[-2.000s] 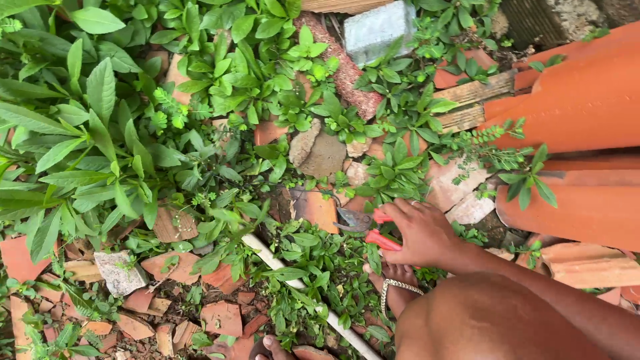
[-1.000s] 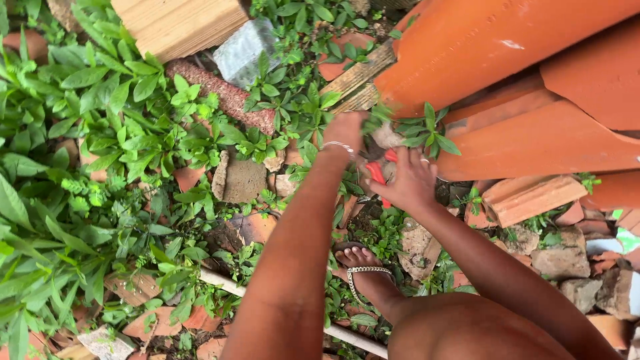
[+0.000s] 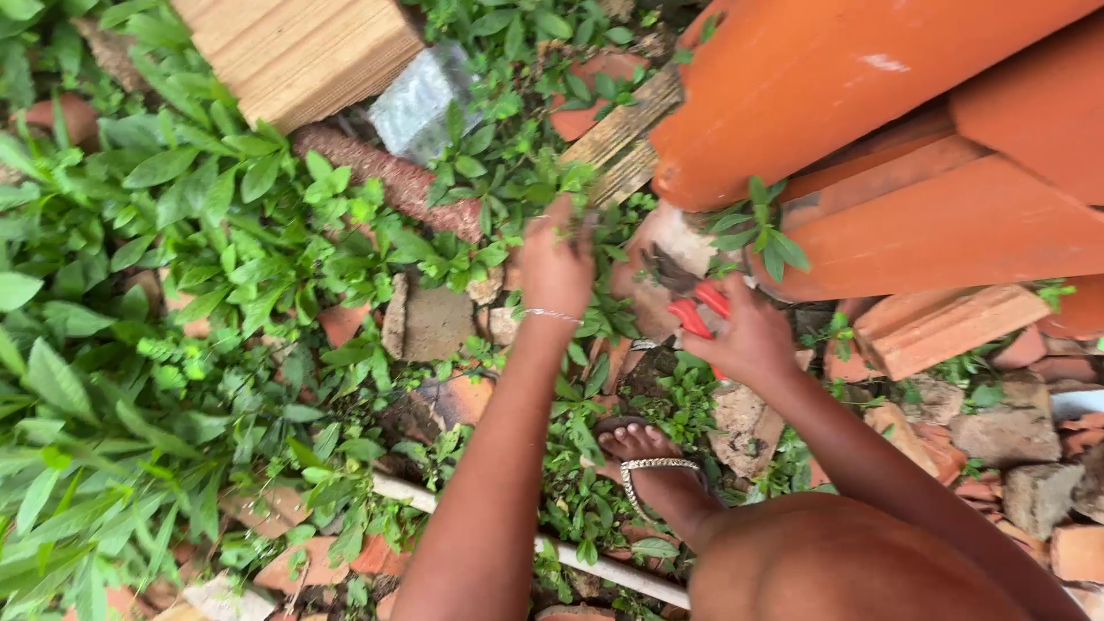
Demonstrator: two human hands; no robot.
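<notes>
My right hand holds a pair of pruning shears with red handles, the dark blades directed up and left over a pale, flat piece of rubble. My left hand, with a thin bracelet at the wrist, is held out among green leaves to the left of the shears. It seems to have a green sprig at its fingertips, but motion blur hides the grip. A leafy weed stands just above the shears, against the orange clay roof tiles.
Stacked clay roof tiles fill the upper right. A ridged clay block, a grey block and a reddish rough bar lie at upper left. A white pipe runs near my sandalled foot. Broken tiles and weeds surround it.
My left hand has come into view, first close beside the shears, and is now apart from them, farther left. The view has shifted to the right.
</notes>
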